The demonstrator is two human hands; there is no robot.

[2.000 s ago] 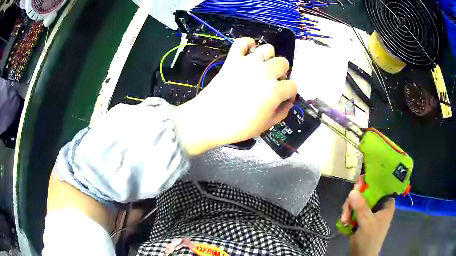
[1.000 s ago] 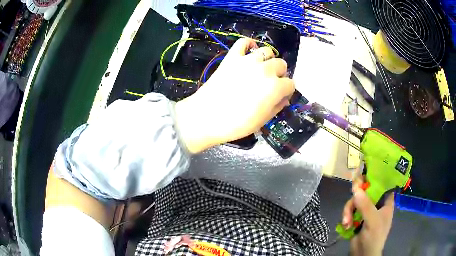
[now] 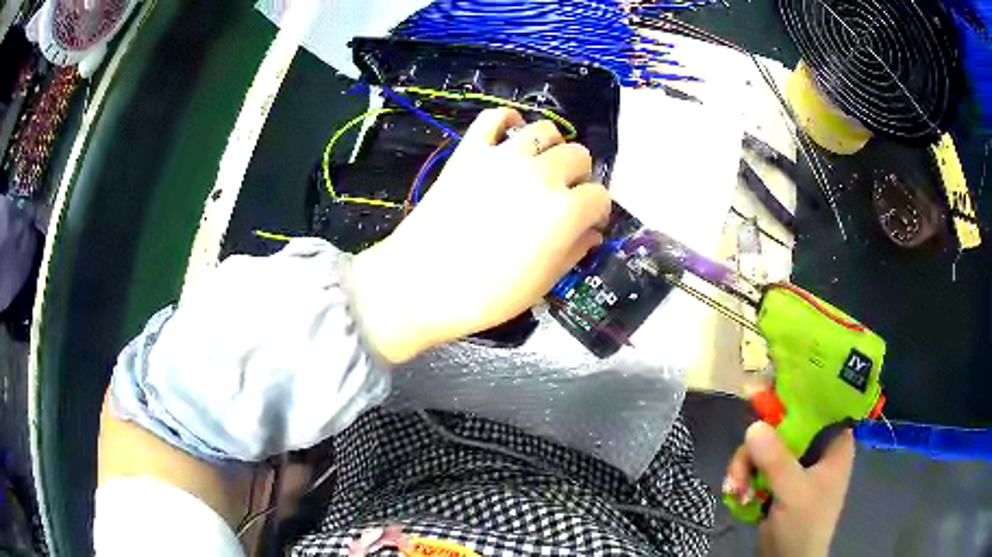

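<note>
My right hand (image 3: 792,479) is closed round the handle of a lime green soldering gun (image 3: 821,354). The gun's purplish barrel points left, its tip over the circuit board (image 3: 593,305) in a small black cover (image 3: 620,326). My left hand (image 3: 506,218) reaches over the large black housing (image 3: 500,82), fingers curled near the board's upper edge. Its fingertips are partly hidden, so I cannot tell what they hold. Yellow-green wire (image 3: 364,120) loops in the housing, with blue and brown wires beside my left hand.
Blue lead wires (image 3: 522,27) lie above the housing. A black fan (image 3: 870,60), a yellow-rimmed spool (image 3: 825,109) and a round brown dish (image 3: 906,209) stand right. Dark-handled pliers (image 3: 769,190) lie on the pale board (image 3: 713,354). Bubble wrap (image 3: 522,392) covers the lap edge. A green conveyor (image 3: 120,218) runs left.
The housing, board, both hands and gun appear shifted slightly left in the picture, along with much of the bench. The gun tip remains over the board.
</note>
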